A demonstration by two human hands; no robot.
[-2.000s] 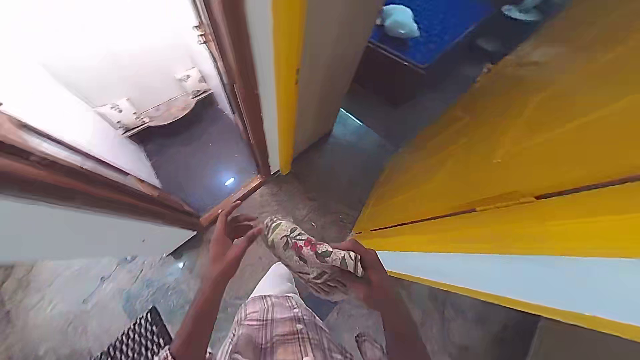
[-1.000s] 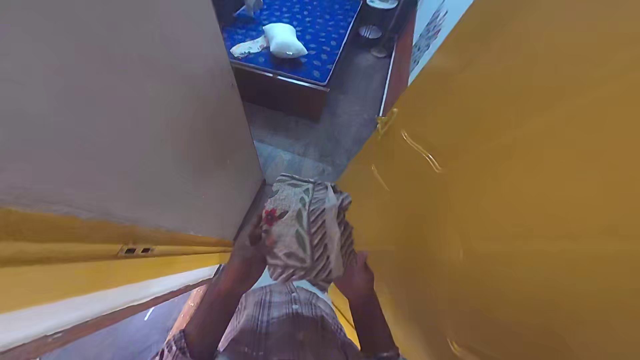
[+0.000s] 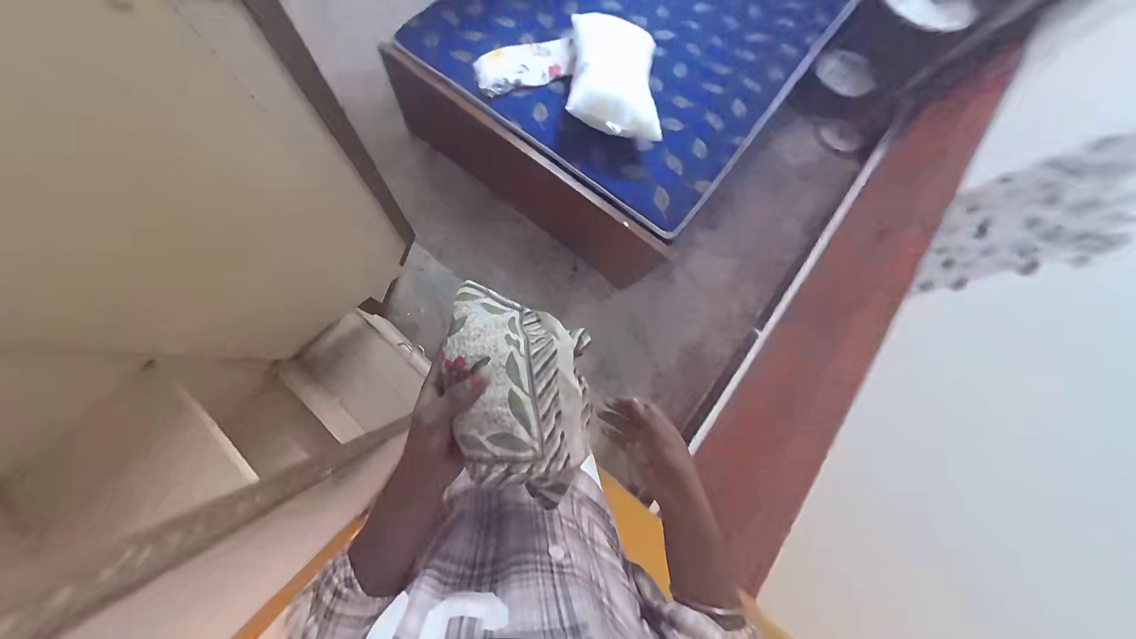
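Observation:
A folded cloth bundle [image 3: 510, 390] with leaf print and striped edging is held in front of my plaid shirt. My left hand [image 3: 444, 408] grips its left side, thumb on top near a red printed flower; the fingers beneath are hidden. To the right of the bundle is my right hand [image 3: 643, 439], apart from it, with fingers spread and nothing in them. Beyond the bundle, a white pillow [image 3: 614, 78] lies on a blue patterned mattress [image 3: 710, 98], touching a floral cloth [image 3: 524, 67].
The bed's wooden side [image 3: 524, 173] stands ahead across a grey floor [image 3: 657, 311]. A red-brown ledge [image 3: 852, 311] runs along the right wall. On the left are a beige wall [image 3: 195, 195] and pale shelves [image 3: 355, 373]. Round items [image 3: 843, 73] lie beyond the bed at upper right.
My right hand has come off the cloth bundle, which it held a second ago; my left hand still holds it. The view has moved past the yellow door, and the bed appears nearer.

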